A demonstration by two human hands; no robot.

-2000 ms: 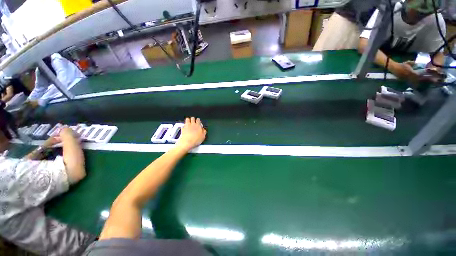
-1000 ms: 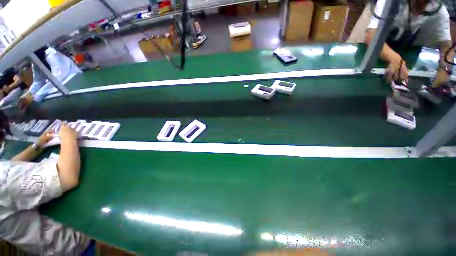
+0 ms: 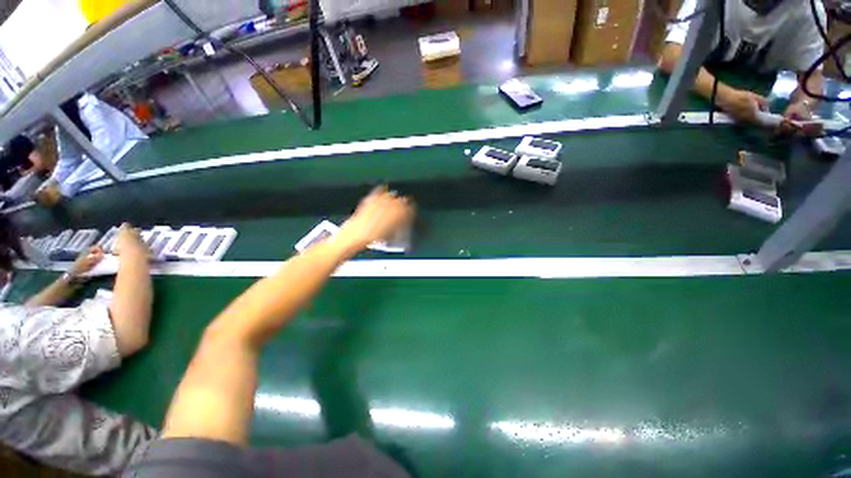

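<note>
My left hand point(image 3: 381, 219) reaches over the belt from the lower left, blurred. A white plastic housing point(image 3: 392, 246) shows under and beside its fingers; whether the fingers grip it cannot be told. Another white housing point(image 3: 318, 235) lies just left of it, partly hidden behind my forearm. Both are beside the near white rail point(image 3: 485, 267). Three more housings point(image 3: 537, 170) lie grouped further back on the dark green belt point(image 3: 616, 201). My right hand is out of the picture.
At left, a person's hands are at a row of housings point(image 3: 207, 244). At far right, another person holds a piece behind a small pile of housings point(image 3: 754, 203). A grey post point(image 3: 807, 219) stands at the right. A dark device point(image 3: 520, 94) lies beyond the far rail.
My left hand, out of view one second ago, is back over the housings by the near rail. A third housing now lies with the two further back. The right-hand person's hands have lifted from the pile.
</note>
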